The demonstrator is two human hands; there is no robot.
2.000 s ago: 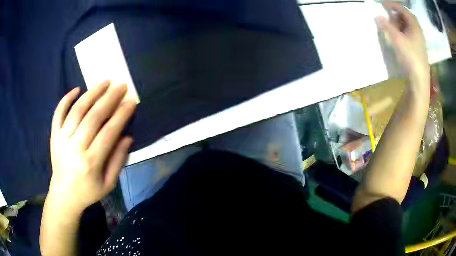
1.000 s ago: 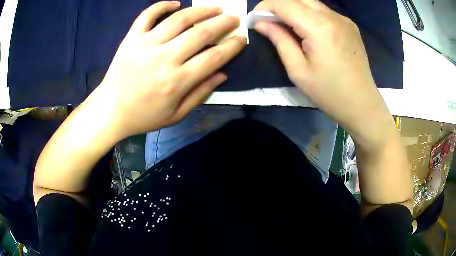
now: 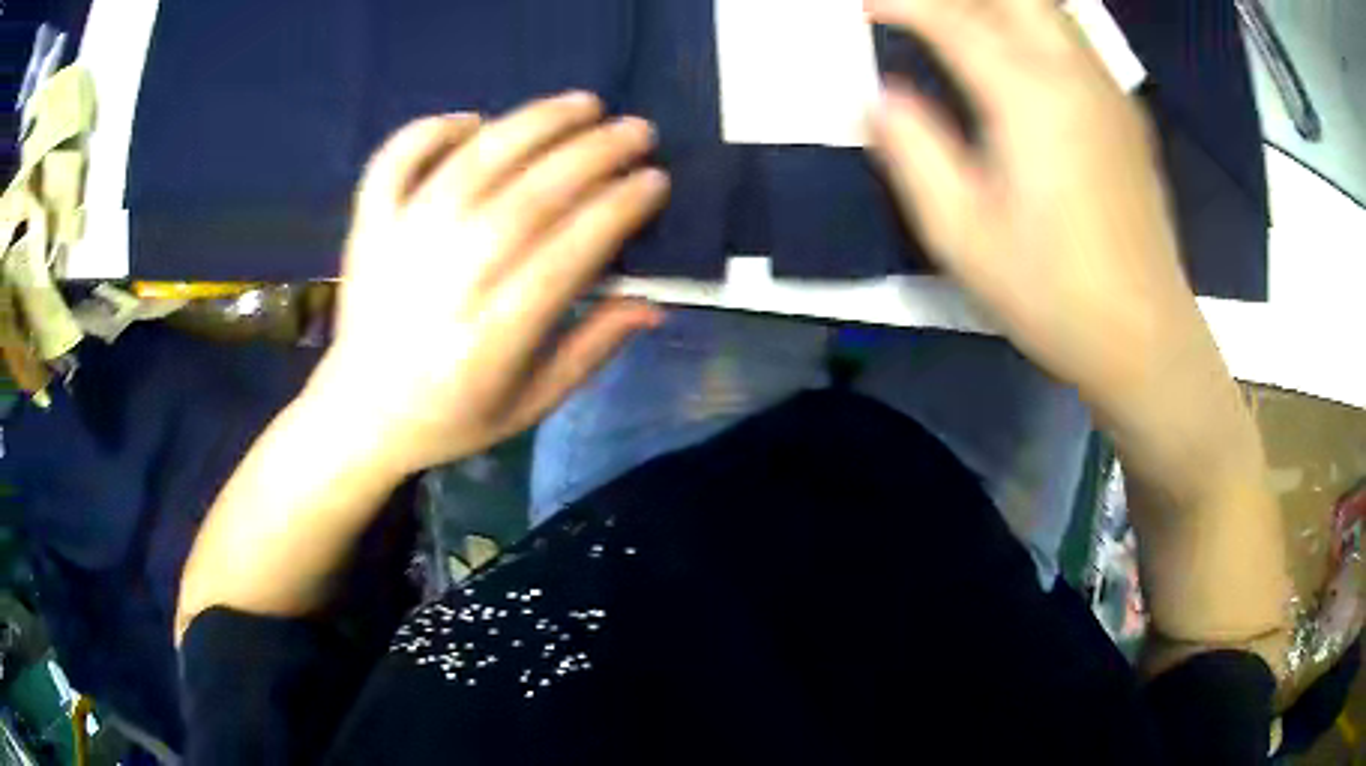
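The navy cloth (image 3: 240, 150) lies over the white table, its front edge near the table's front edge. A white card (image 3: 794, 75) lies on it at the top centre, beside a folded line running to a small gap in the cloth's front edge. My left hand (image 3: 495, 270) is palm down on the cloth left of the card, empty, fingers slightly spread. My right hand (image 3: 1034, 180) is blurred, thumb and a fingertip at the card's right edge. A pale flat piece (image 3: 1106, 42) shows beyond its knuckles. Whether it holds anything is unclear; no chalk is clearly visible.
Grey metal snips (image 3: 1281, 75) lie at the upper right of the table (image 3: 1326, 307). Ragged tan scraps (image 3: 53, 195) hang at its left edge. Crumpled navy cloth (image 3: 135, 434) is low at left. A brown box-like surface (image 3: 1303, 449) is below the table at right.
My left hand has come off the card and moved left onto the cloth. The chalk seen in my right fingers is no longer visible. The view has shifted, showing more of the left edge.
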